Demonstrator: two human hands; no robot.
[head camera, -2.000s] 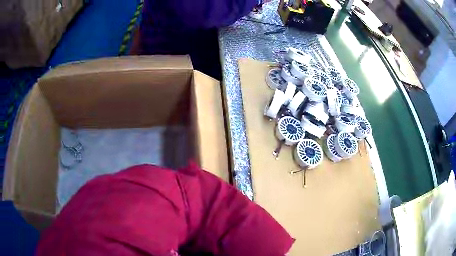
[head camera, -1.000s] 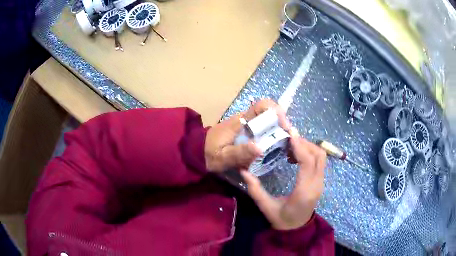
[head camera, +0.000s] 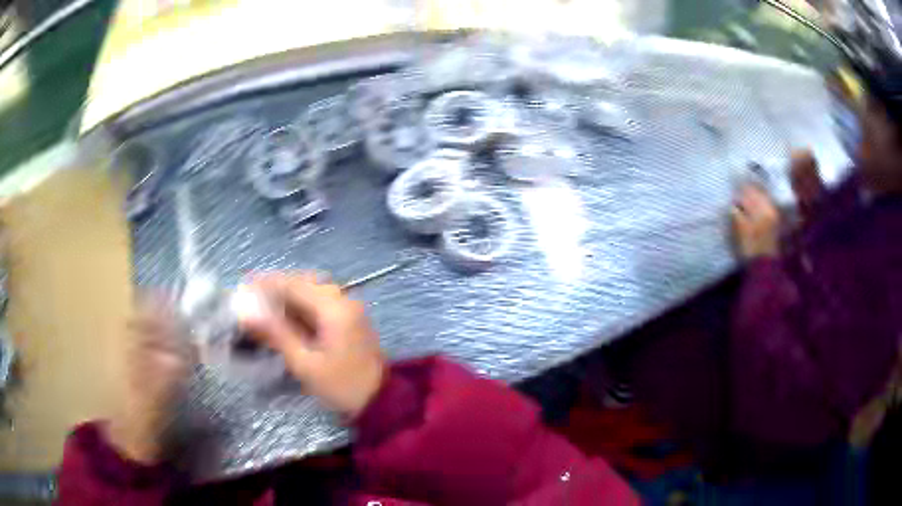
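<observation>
The frame is blurred. A white-grey fan head (head camera: 237, 346) with a dark centre is between my hands, low at the left, above the shiny bench covering. My left hand (head camera: 156, 371) is at its left side, with the fingers blurred. My right hand (head camera: 321, 341) is at its right side, with the thumb and fingers on it. A thin metal shaft (head camera: 378, 275), like a screwdriver's, shows just beyond my right hand; its handle is hidden.
Slotted grilles (head camera: 475, 232) and ring parts lie grouped at the back centre. A bladed fan (head camera: 282, 163) lies left of them. The cardboard sheet (head camera: 69, 316) is at the left. Another person's hand (head camera: 757, 222) rests on the bench at the right.
The view has swung to the right, so the cardboard sheet is at the left edge and another person shows. The fan head is still between my hands.
</observation>
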